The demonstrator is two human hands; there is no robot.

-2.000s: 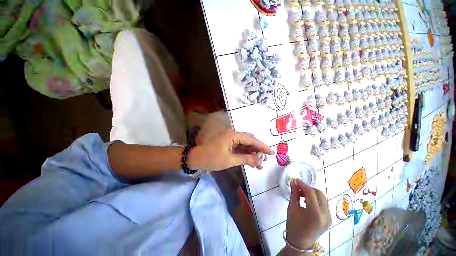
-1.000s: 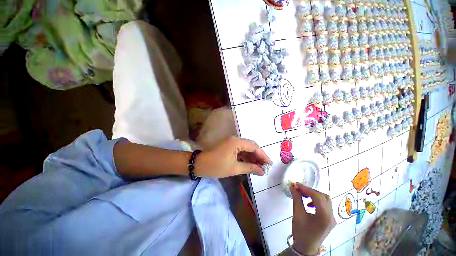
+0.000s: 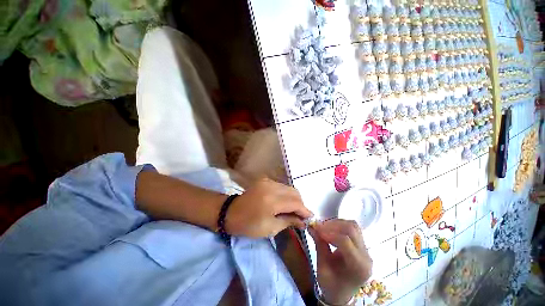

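Note:
My left hand (image 3: 266, 209), with a dark bead bracelet, and my right hand (image 3: 340, 254) meet at the table's near edge. Their fingertips pinch a tiny grey part and a tiny cream part (image 3: 312, 223) together; the fingers hide most of both. The round white glue dish (image 3: 360, 207) stands just beyond my right hand. A loose pile of grey parts (image 3: 314, 75) lies near the table edge. A small cluster of cream parts (image 3: 374, 291) lies beside my right wrist. Joined grey-and-cream pieces (image 3: 418, 66) stand in long rows.
A yellow rod (image 3: 495, 89) lies beyond the rows, with a black-handled tool (image 3: 504, 143) beside it. A clear container of mixed pale parts (image 3: 469, 276) is at lower right, near a second grey heap (image 3: 511, 239) and a patch of yellow-orange parts (image 3: 526, 160).
My right hand has moved from the glue dish toward the table edge, and its fingertips now meet those of my left hand. The cream cluster beside my right wrist shows more.

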